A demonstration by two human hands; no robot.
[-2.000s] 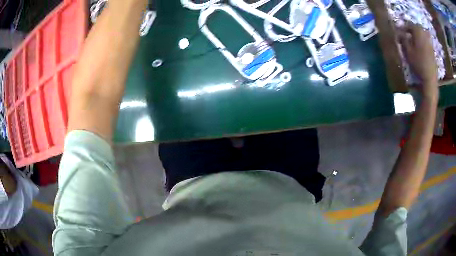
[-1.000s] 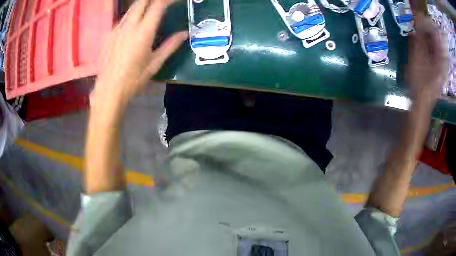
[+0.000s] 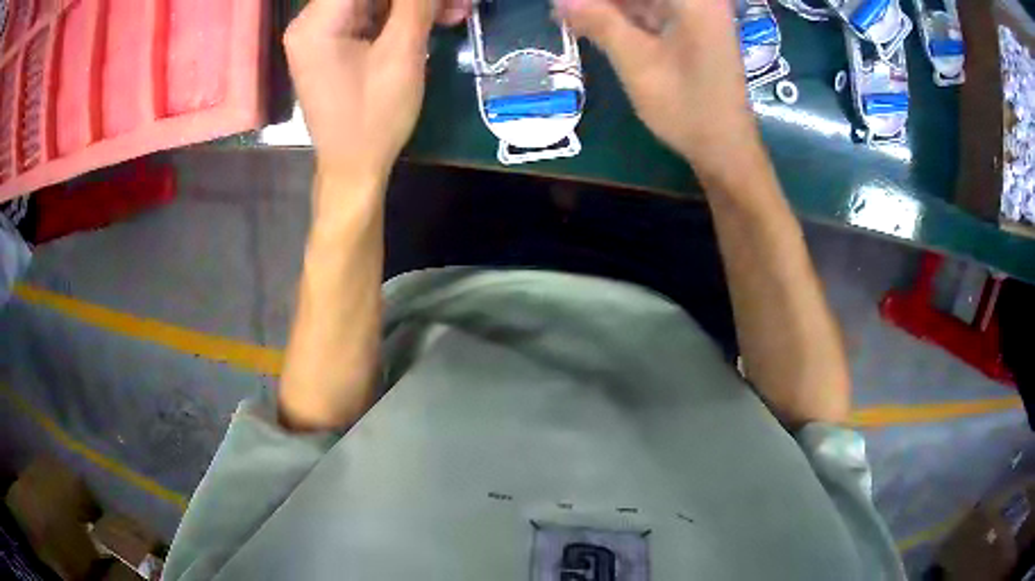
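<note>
A loop-frame housing (image 3: 532, 104) with a bright blue band lies on the dark green bench top in front of me, its wide end toward the bench's front edge. Its far end is cut off by the top of the picture. My left hand (image 3: 361, 85) is at the left of the housing's loop, fingers bent and partly cut off by the top edge. My right hand (image 3: 670, 68) is at the right of the loop, its fingertips near the frame. Whether either hand holds a small part cannot be told.
The salmon-pink tray (image 3: 125, 74) is at the left. Several more housings (image 3: 882, 97) and a pale ring (image 3: 787, 91) lie at the right. A cardboard box of small white-purple parts (image 3: 1018, 125) stands at the right edge. Red metal supports (image 3: 948, 329) show below.
My right hand has left the parts box and come to the centre beside the housing. My left hand has moved from the tray's edge toward the housing. The view has shifted.
</note>
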